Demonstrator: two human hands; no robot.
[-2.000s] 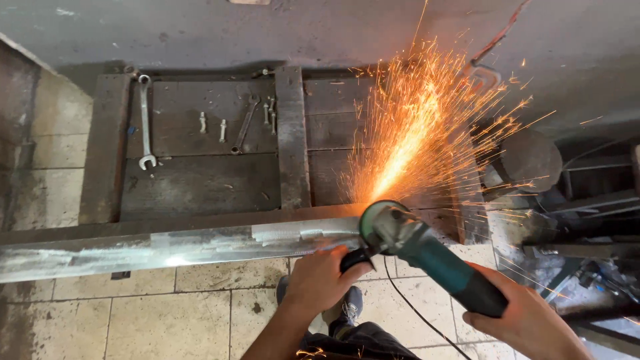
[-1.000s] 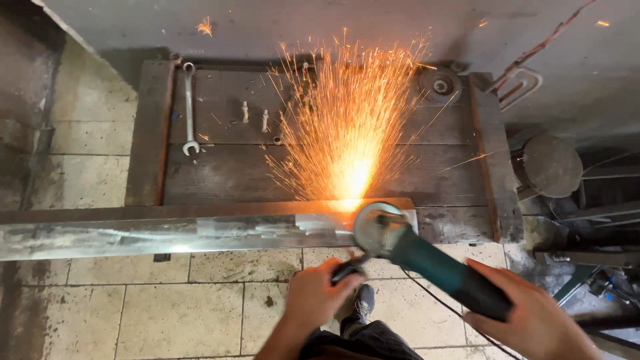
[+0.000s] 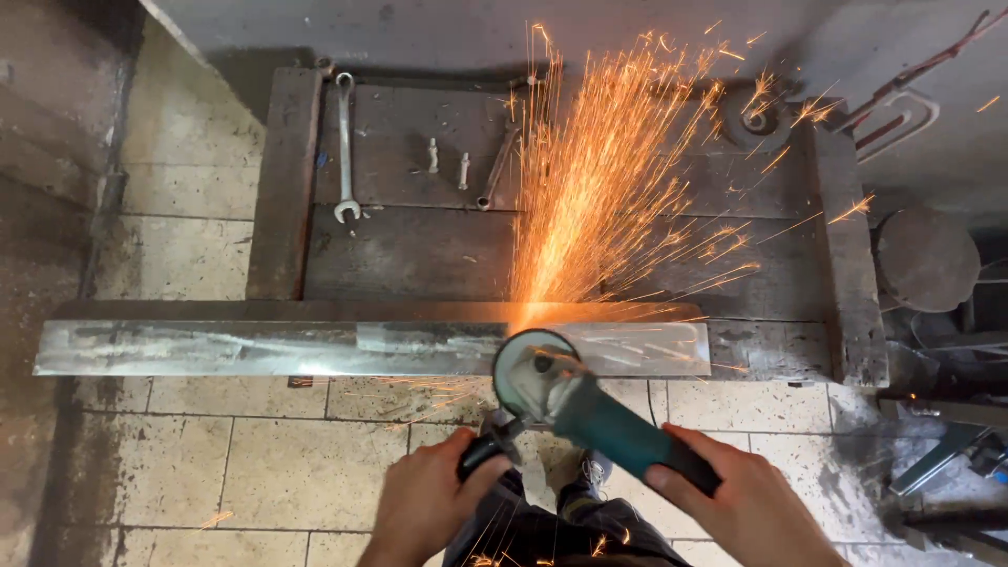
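Note:
A teal angle grinder (image 3: 614, 425) is held between my two hands. My left hand (image 3: 433, 488) wraps its black side handle, and my right hand (image 3: 732, 488) grips the dark rear end of its body. The round disc (image 3: 512, 370) meets the upper edge of a long metal bar (image 3: 425, 346), right of the bar's middle. Bright orange sparks (image 3: 587, 181) fan up and away from that contact. The bar lies across the front of a dark wooden bench and shows shiny, partly ground patches. Where exactly the disc touches is partly hidden by glare.
On the wooden bench (image 3: 409, 252) lie a combination wrench (image 3: 345, 150), two small bolt-like pieces (image 3: 432, 155), a second wrench (image 3: 498, 169) and a round disc (image 3: 752, 122). A round stool-like top (image 3: 928, 260) and metal parts stand at right. A wall rises behind. Tiled floor (image 3: 315, 465) shows below.
Sparks keep flying in all frames. The grinder has moved left along the bar, away from its right end, since one second ago. Both hands keep their hold.

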